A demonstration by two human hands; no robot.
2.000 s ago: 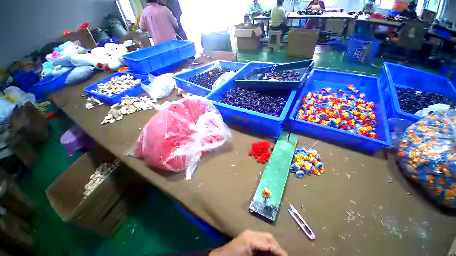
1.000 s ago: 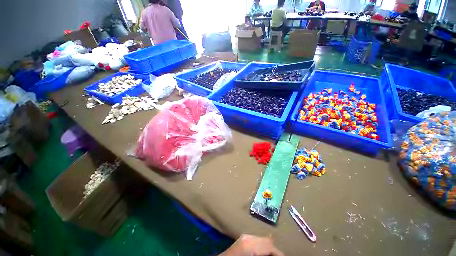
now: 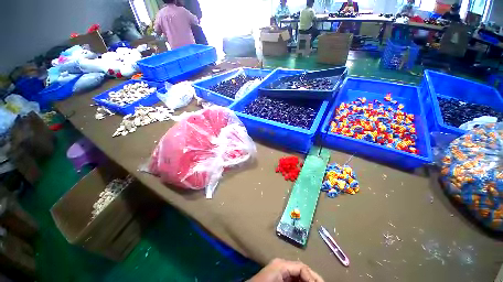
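The narrow green board point(image 3: 305, 193) lies on the table, pointing towards me. One small orange-yellow piece point(image 3: 295, 213) stands on its near end. A small pile of red pieces point(image 3: 289, 168) lies left of the board, and a pile of blue-and-yellow striped cones point(image 3: 340, 180) lies right of it. Pale thread snips point(image 3: 333, 246) lie right of the near end. My left hand point(image 3: 287, 271) is at the bottom edge, below the board and apart from it. It is cut off with fingers bent; whether it holds anything is hidden. My right hand is out of the picture.
Behind the board are a blue crate of red-yellow-blue pieces point(image 3: 375, 124) and crates of dark parts point(image 3: 284, 113). A bag of red pieces point(image 3: 201, 148) is at left, a bag of striped cones point(image 3: 475, 173) at right. A person in pink point(image 3: 176, 25) stands far back; others sit at tables.
My left hand has shifted slightly right along the bottom edge compared with two seconds ago. The piece on the board and the piles look the same.
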